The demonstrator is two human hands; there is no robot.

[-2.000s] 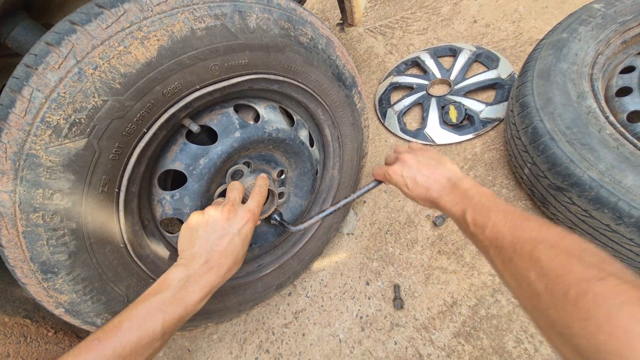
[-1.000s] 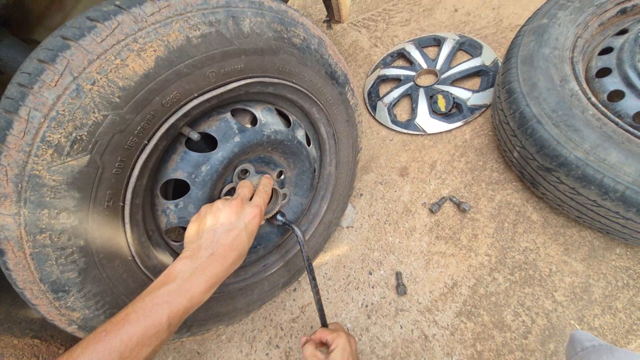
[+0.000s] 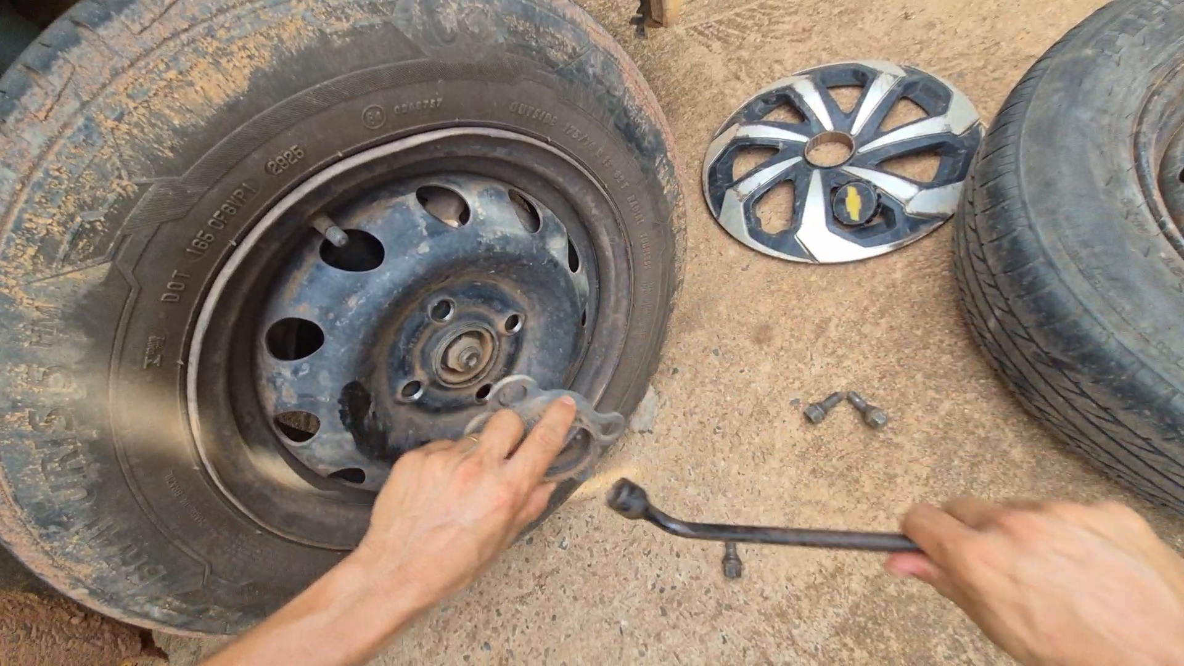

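My left hand [image 3: 462, 499] holds a flat metal ring plate with lobes [image 3: 592, 430], slightly blurred, in front of the lower right of a black steel wheel rim [image 3: 324, 305]. The rim's center hub [image 3: 465, 354] and its surrounding bolt holes show uncovered. My right hand [image 3: 1045, 564] grips the end of a bent lug wrench [image 3: 786, 535]; its socket end points left, apart from the wheel. Two wheel bolts [image 3: 846, 409] lie side by side on the ground, and another wheel bolt [image 3: 732, 561] lies just below the wrench shaft.
The wheel's dusty tire [image 3: 139, 231] fills the left side. A black and silver hubcap [image 3: 823, 217] lies on the concrete ground behind the bolts. A second tire [image 3: 1064, 259] stands or lies at the right edge; which cannot be told.
The ring plate has come off the rim's center with my left hand. The wrench socket has left the wheel, and my right hand has moved right. Between the first two frames a second bolt appeared beside another.
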